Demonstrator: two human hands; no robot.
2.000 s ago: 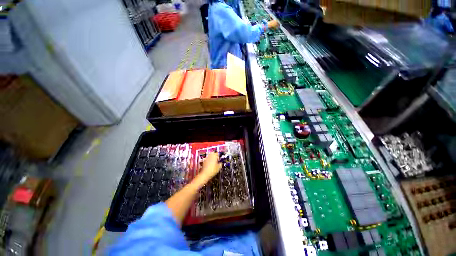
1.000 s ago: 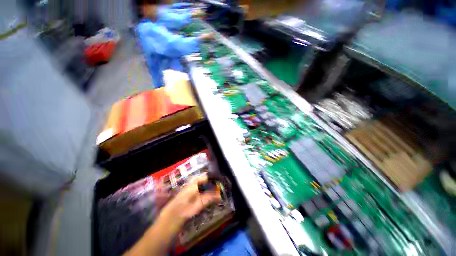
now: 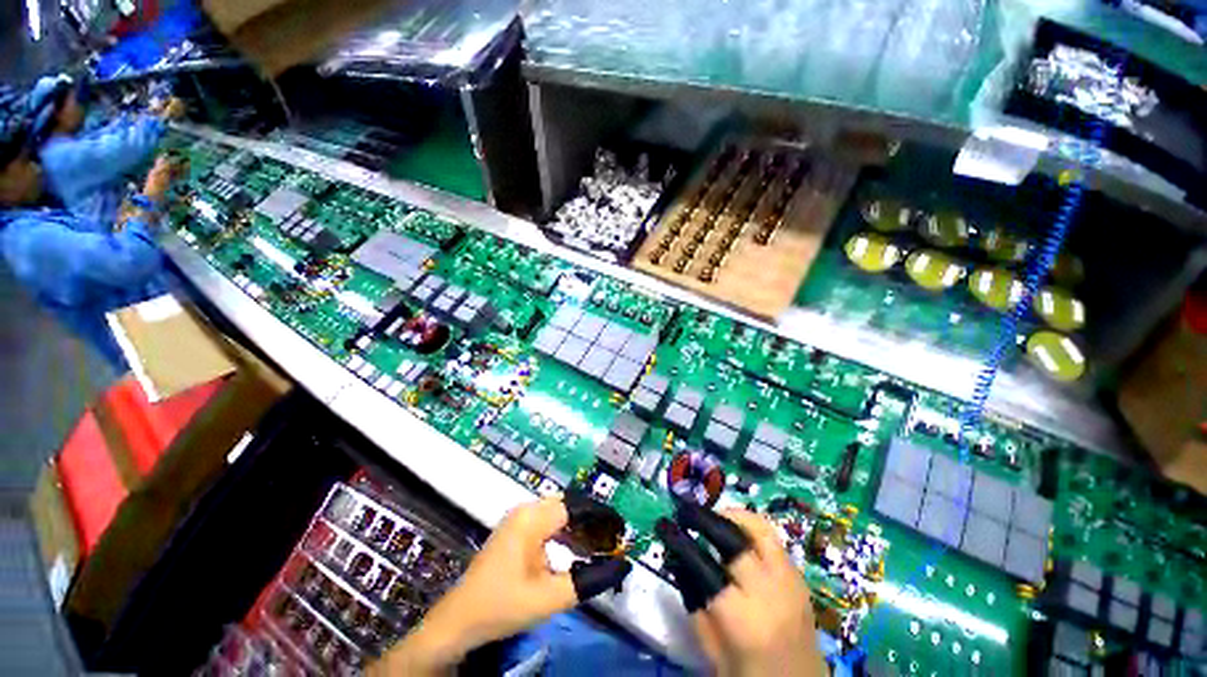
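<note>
My left hand, with black finger cots on its fingertips, holds a dark wound component over the near edge of the line. My right hand, also in black finger cots, is close beside it, fingers spread and pointing at the board. I see nothing held in it. Below and beyond both hands lies a green circuit board with grey blocks. A red-copper toroidal inductor stands on it just beyond my right hand's fingertips.
A clear blister tray and a carton with red dividers are at left. Beyond the line are silvery parts, a cardboard sheet of coils and yellow-topped parts. A blue coiled cord hangs at right. People in blue stand upper left.
The view has swung right, from the tote to the boards. The left hand has left the blister tray and is at the line with a dark component. The right hand has come into view.
</note>
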